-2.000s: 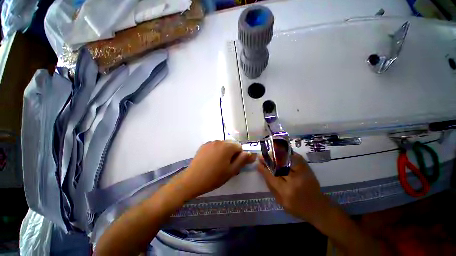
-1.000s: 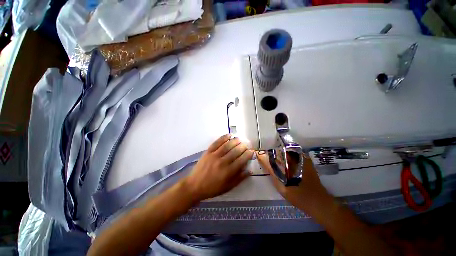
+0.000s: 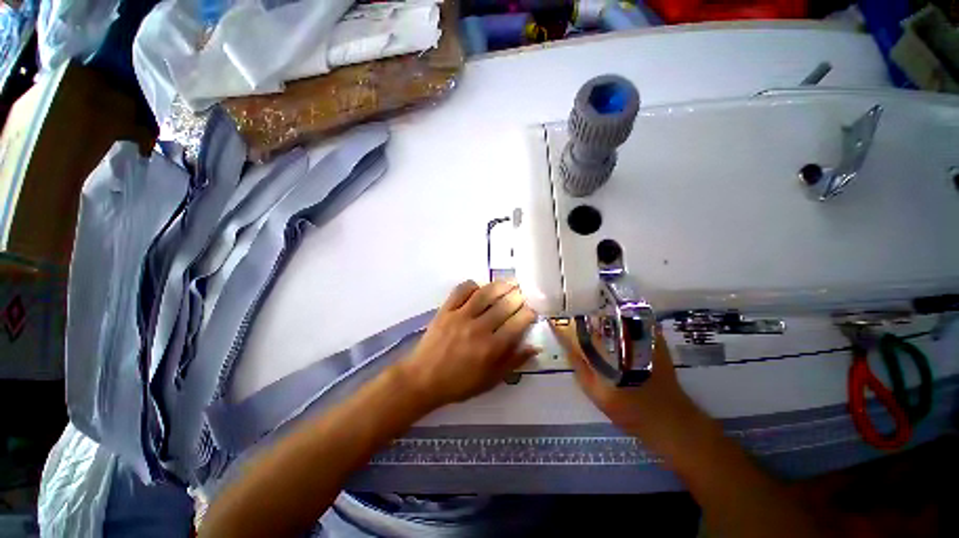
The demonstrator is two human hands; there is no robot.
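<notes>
A grey-blue cloth strip (image 3: 326,375) runs from the strip pile (image 3: 237,284) at the left to under my left hand (image 3: 470,342). My left hand lies with bent fingers on the strip, left of the needle area. My right hand (image 3: 615,384) is at the needle area, partly hidden behind the chrome guard (image 3: 631,336); its fingertips are close to my left fingertips. The white sewing machine head (image 3: 726,210) covers the right. The needle and the cloth at the fingertips are too small or hidden to make out.
Scissors with red and green handles (image 3: 875,394) lie at the right. A measuring tape strip (image 3: 505,452) runs along the front edge. A wrapped brown package (image 3: 347,100) is at the back left. A grey ribbed knob (image 3: 597,131) stands on the head. Loose cloth hangs below the table edge.
The view has shifted, so the machine and table sit lower and further right. My left hand has gone from pinching near the guard to lying flatter on the strip. My right hand stays by the needle area.
</notes>
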